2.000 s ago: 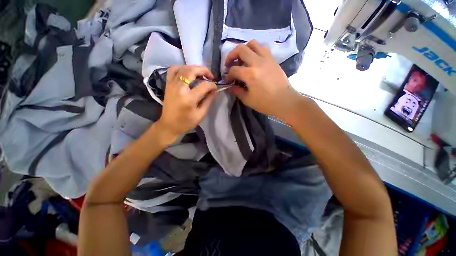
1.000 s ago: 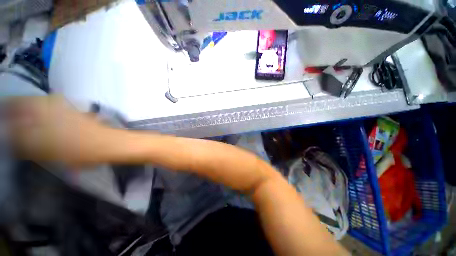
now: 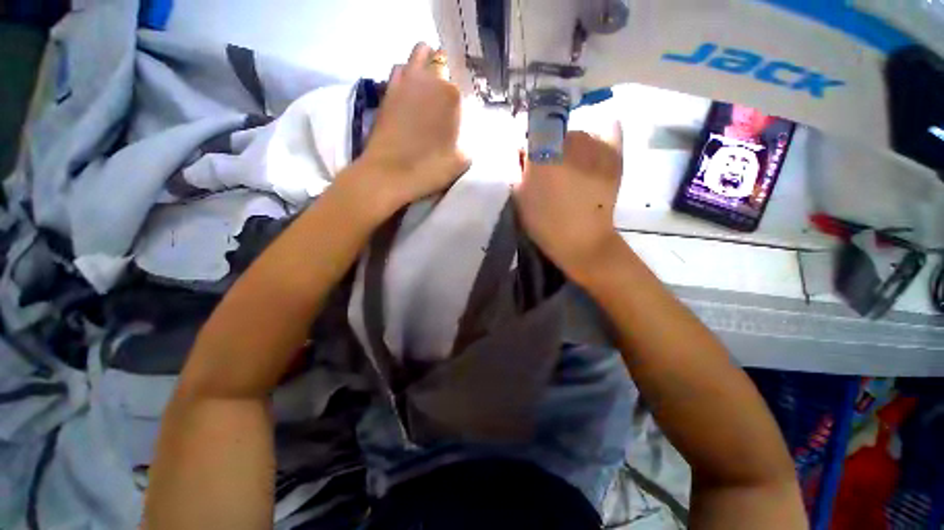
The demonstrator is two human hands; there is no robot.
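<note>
A light grey garment piece [image 3: 440,274] with dark grey bands [image 3: 491,271] hangs from the machine table over my lap. Its upper end lies under the lit head of the lockstitch machine [image 3: 714,52]. My left hand [image 3: 419,124] lies on the cloth left of the needle area, fingers pointing forward. My right hand [image 3: 572,192] is at the cloth right of the needle area, its fingers partly behind the round metal part of the head. Glare and the machine head hide the fingertips and the stitched spot, so I cannot tell whether either hand pinches the cloth.
More grey cloth [image 3: 212,176] is heaped at left. A smartphone [image 3: 735,166] lies under the arm. A dark grey block with metal [image 3: 875,271] and a red-handled tool [image 3: 841,226] lie right of it. Ruler tape [image 3: 766,323] runs along the front edge. A blue crate [image 3: 836,455] stands lower right.
The view has swung back left from the phone and crates. Both hands, earlier together over the heaped cloth, are now apart at the machine head, with the cloth under it.
</note>
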